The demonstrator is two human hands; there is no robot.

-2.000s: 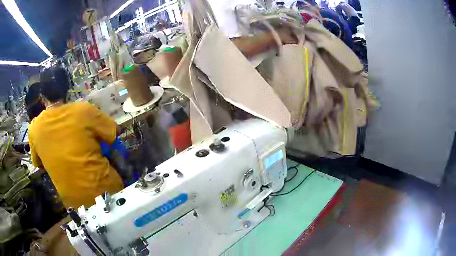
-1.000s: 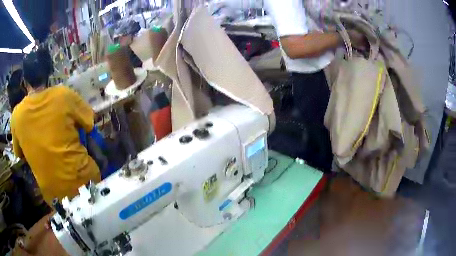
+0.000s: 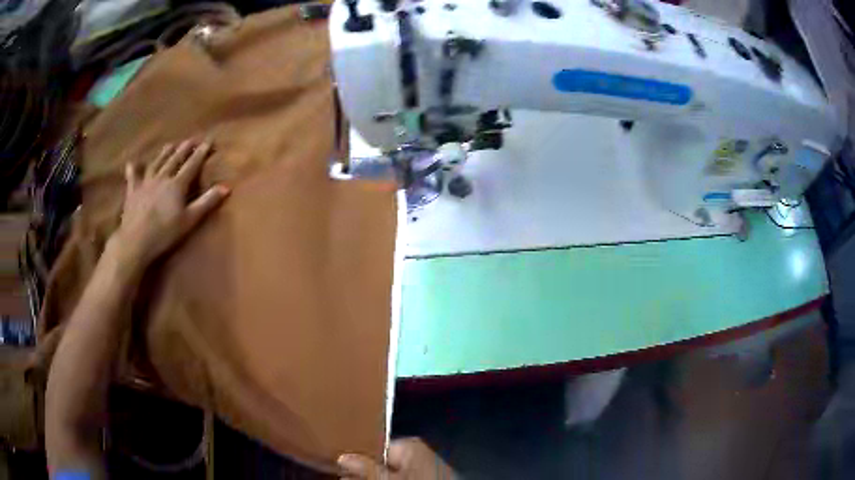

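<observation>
A large tan-brown bag panel [image 3: 309, 281] covers the left of the table and hangs over its front edge. A thin white line runs down its straight right edge. My left hand [image 3: 167, 202] lies flat on the panel with its fingers apart. My right hand [image 3: 398, 461], cut off by the bottom rim, pinches the lower end of the panel's edge. The white sewing machine [image 3: 525, 56] stands over the back of the table. The presser foot area [image 3: 417, 173] is at the panel's upper right corner; whether it touches the cloth is too blurred to tell.
The pale green table [image 3: 581, 300] with a dark red front edge extends right of the panel. Dark strap-like cords [image 3: 28, 122] lie at the far left. Brown pieces [image 3: 17, 253] are stacked at the left rim. A brown handle loop [image 3: 159, 23] shows at the upper left.
The view has swung down and left from the room onto the table. The yellow-shirted worker, the thread cones and the person carrying bag pieces are out of view. Both my hands and the panel now show.
</observation>
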